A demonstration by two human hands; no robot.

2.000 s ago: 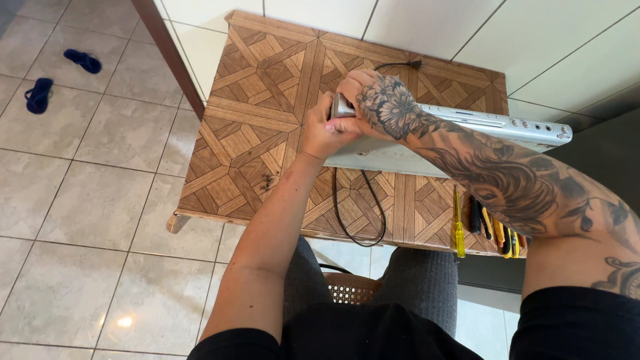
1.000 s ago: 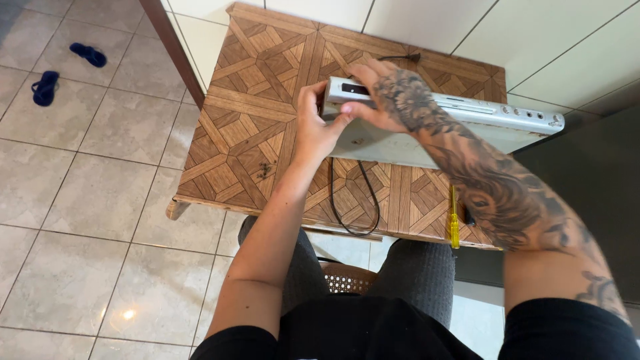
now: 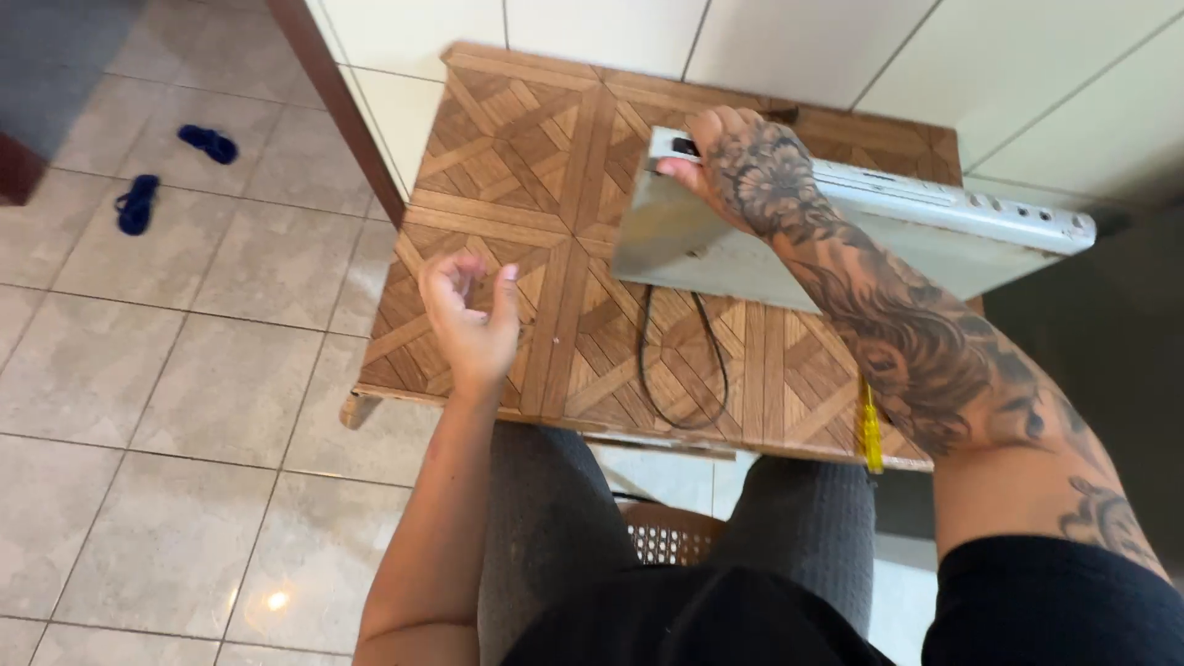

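A slim silver electronic device with a metal casing [image 3: 731, 262], perhaps a disc player, stands tilted on its edge on the wood-patterned table [image 3: 518, 176]. My right hand [image 3: 754, 166] grips its upper left corner, thumb on the near face and fingers over the top edge. Buttons or knobs show along the narrow front panel at the right. My left hand [image 3: 472, 319] hovers over the table's left part, fingers curled apart with nothing in them. A black cable [image 3: 645, 370] loops out from under the device. Near the table's front edge, a yellow-handled screwdriver [image 3: 869, 430] lies partly behind my right forearm.
A tiled wall [image 3: 758, 42] runs along the table's back edge. On the tiled floor at the left lie blue flip-flops [image 3: 137, 203]. The woven seat of a chair [image 3: 675, 536] shows between my legs. A dark surface [image 3: 1082, 370] stands at the right.
My left hand has let go of the device's left corner and moved left and toward me. My right hand keeps its hold there.
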